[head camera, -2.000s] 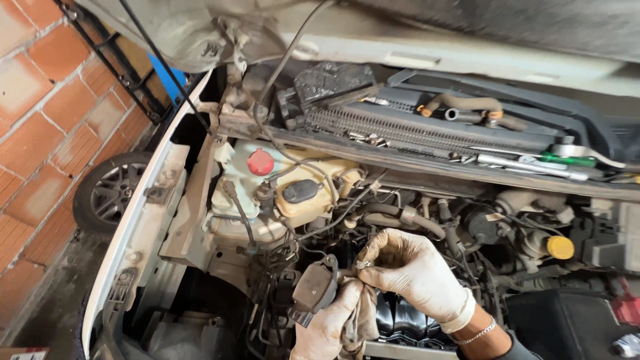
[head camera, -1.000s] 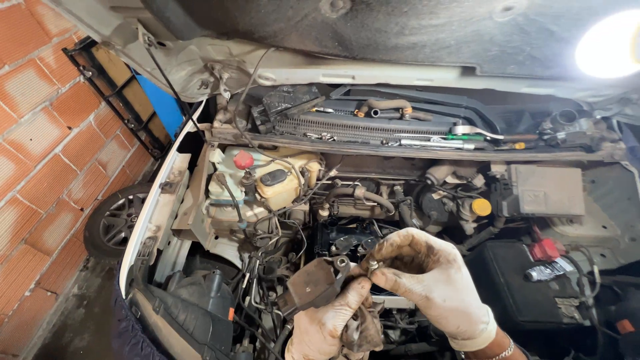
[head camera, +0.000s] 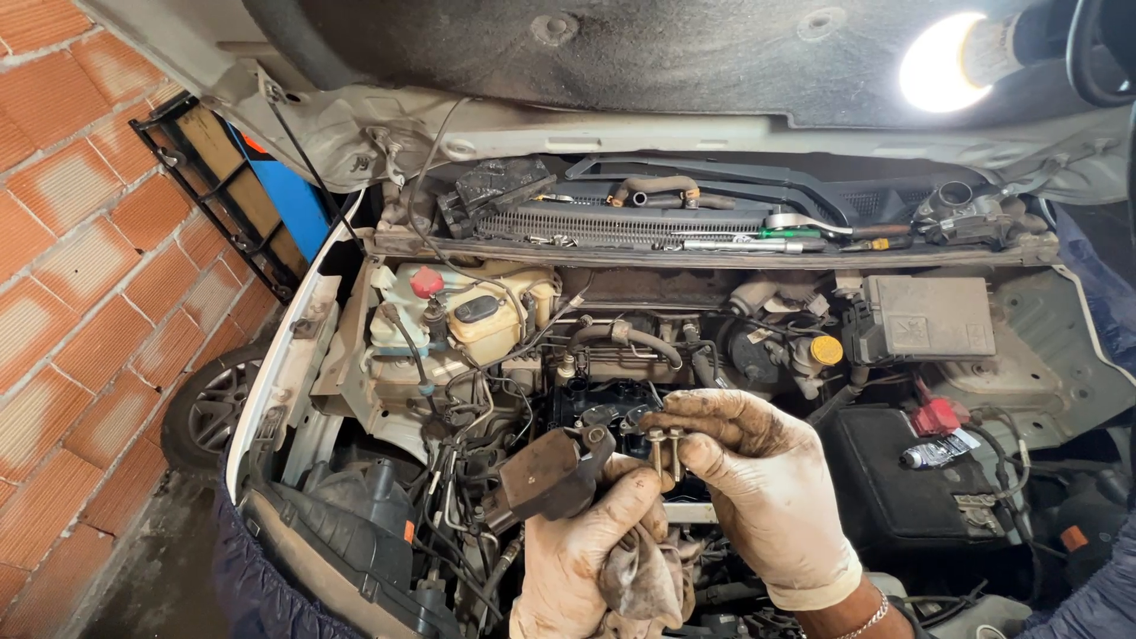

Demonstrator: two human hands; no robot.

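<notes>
Both hands wear soiled pale gloves and meet above the car engine [head camera: 612, 404], low in the middle of the head view. My left hand [head camera: 590, 550] grips a dark, dirty engine component with a bolt eye [head camera: 550, 475] and a bunched grey rag [head camera: 646, 577]. Close beside it, my right hand [head camera: 772, 497] pinches two flanged bolts [head camera: 666, 453], heads up, between thumb and fingers; their lower ends are near my left fingertips. The component's underside is hidden.
Hand tools, including a ratchet [head camera: 803, 222], lie on the cowl below the windscreen. A battery [head camera: 914, 479] with a small tube [head camera: 939, 449] on it stands at right. Coolant tank [head camera: 484, 328] at left, lit bulb [head camera: 945, 64] above.
The two bolts now show clearly between my right fingers, heads up. My left hand still holds the component and rag. The view has shifted, bringing the bulb and the right side of the bay in.
</notes>
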